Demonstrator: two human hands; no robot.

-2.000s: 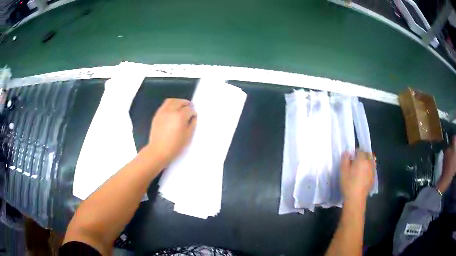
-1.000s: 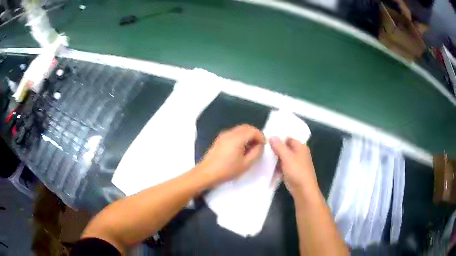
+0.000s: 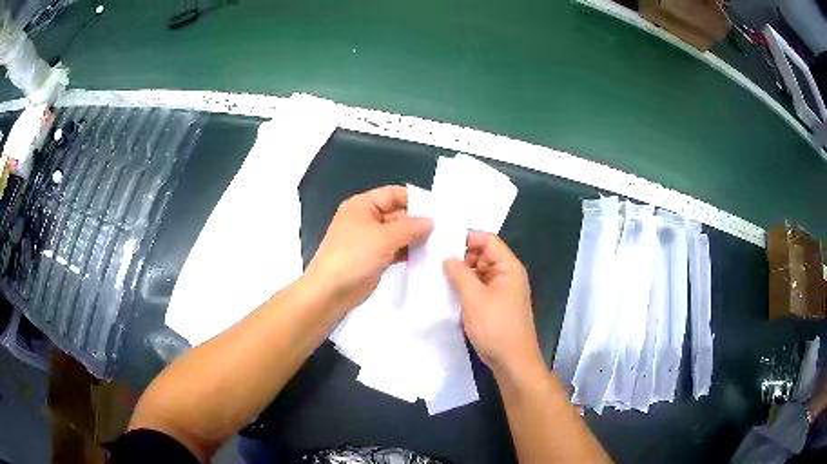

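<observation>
A single white packing sleeve is held between both hands over the working stack of empty sleeves at the centre. My left hand pinches its left edge near the upper end. My right hand pinches its right edge. The lower end of the sleeve hangs over the stack. No black product shows in the sleeve. The reserve stack of empty sleeves lies left of centre. Several filled sleeves, bluish-white, lie side by side on the right.
A green conveyor belt runs beyond the white rail, with a black product on it. A clear ribbed tray lies at far left. An open brown carton stands at far right, near another person's sleeve.
My right hand has moved from the filled sleeves to the centre. Both hands now hold a single sleeve spread between them above the stack. The camera view has also shifted.
</observation>
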